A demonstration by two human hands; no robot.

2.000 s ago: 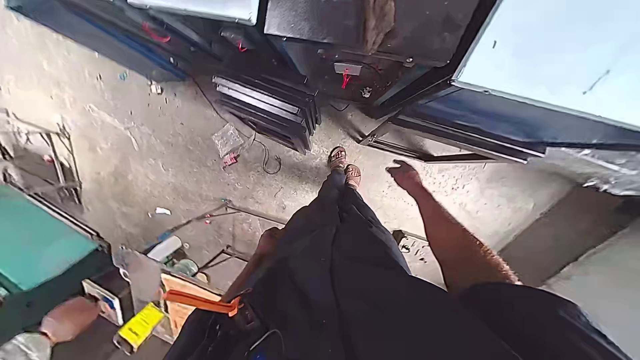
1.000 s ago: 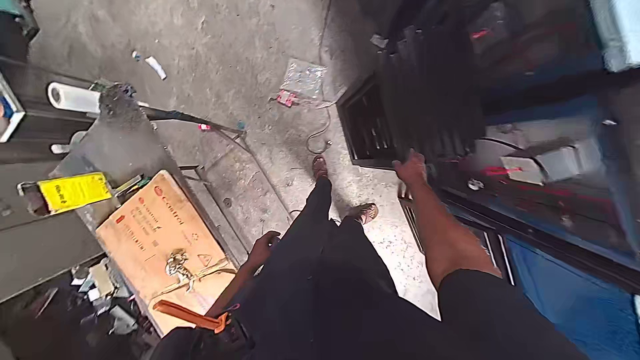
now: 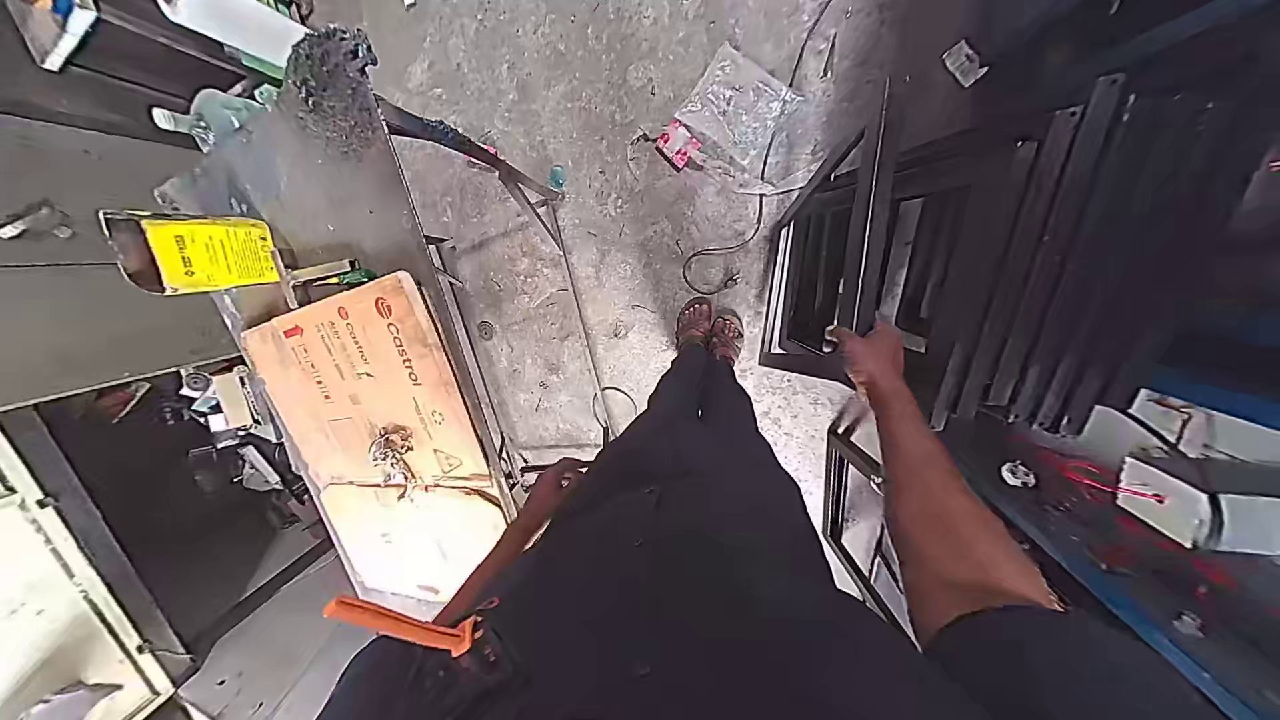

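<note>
My right hand (image 3: 872, 358) is on the near edge of a dark metal frame (image 3: 868, 240), its fingers curled over the corner. More dark frames (image 3: 1040, 250) stand stacked just right of it. My left hand (image 3: 553, 488) hangs beside my left thigh, near the edge of a bench; its fingers are bent, and whether it holds anything cannot be made out. To its left a Castrol cardboard box piece (image 3: 400, 400) lies on the bench, with a small crumpled shiny thing (image 3: 393, 455) on top. An orange-handled tool (image 3: 400, 625) sticks out at my left hip.
A yellow box (image 3: 208, 253) sits on the bench's far part. Clear plastic wrap (image 3: 735, 105) and a thin cable (image 3: 722, 253) lie on the concrete floor ahead of my feet. White blocks with red wires (image 3: 1165, 500) rest on a surface at right. A thin metal stand (image 3: 575, 310) is left of my feet.
The view has turned a lot. My right hand, held over the floor two seconds ago, is now at the dark frame. My feet have come together since one second ago.
</note>
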